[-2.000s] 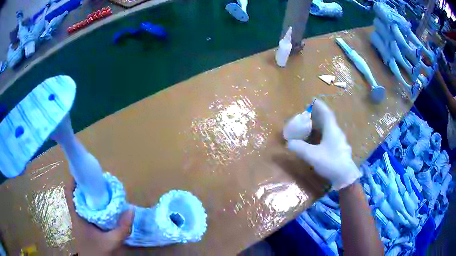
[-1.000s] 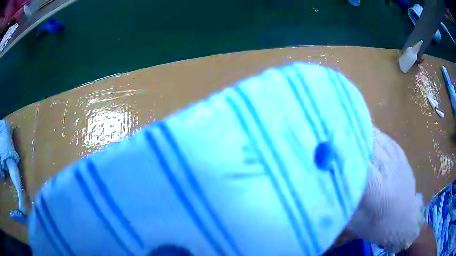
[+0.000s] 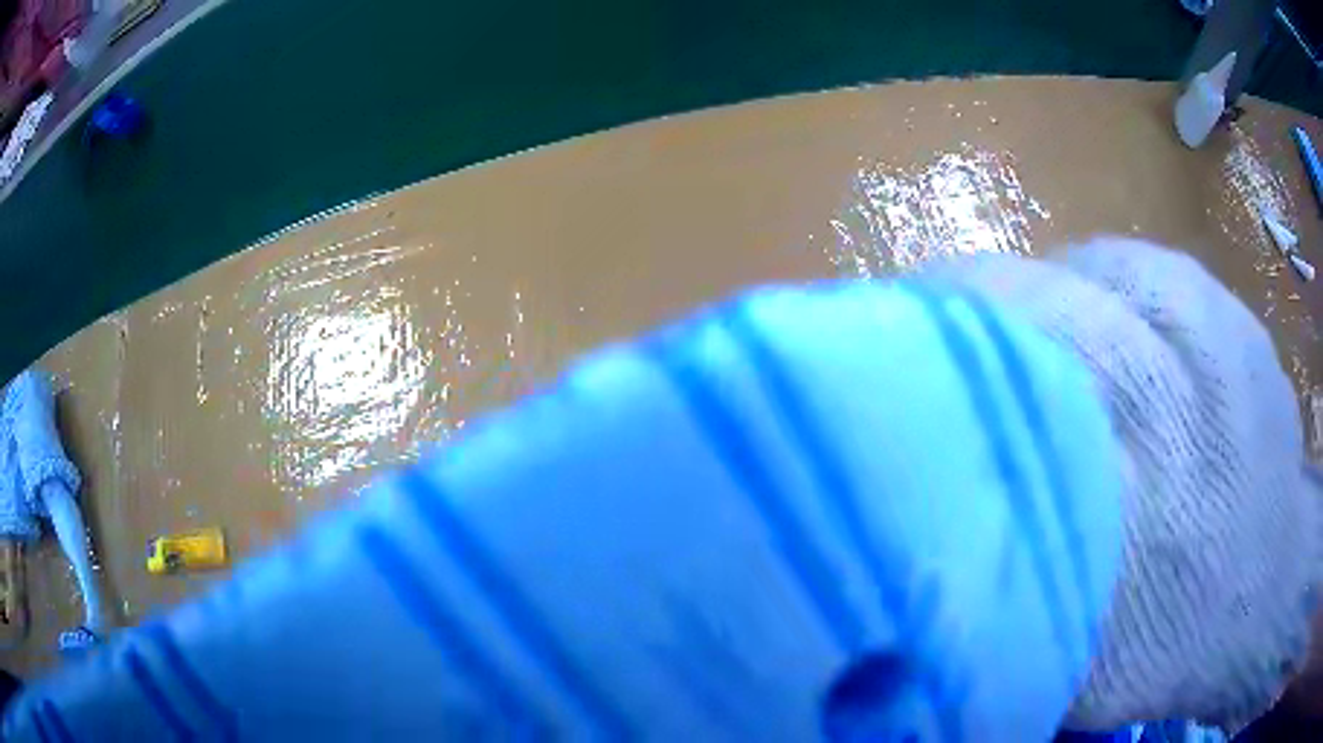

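Note:
A light-blue foot sole (image 3: 624,537) with dark-blue stripes and a round dark peg hole fills the lower middle, very close to the camera and blurred. It hides the leg and whatever is behind it. My right hand (image 3: 1190,465), in a white-grey knitted glove, is closed around the foot's right end. Its fingertips are hidden, and I cannot tell whether the glue bottle is in its palm. My left hand does not show.
At far left lie a joined lower body (image 3: 32,457) and a yellow object (image 3: 189,550). A white dropper bottle (image 3: 1203,105) stands by the metal post (image 3: 1233,41) at upper right, near small white cones (image 3: 1280,232). The green belt (image 3: 580,73) crosses the back, with a dark-blue part (image 3: 116,116).
From the held trouser piece with a leg, the view has gone to a sole close up. Over the last second the sole has dropped lower, my gloved hand shows more, and the yellow object has come into view.

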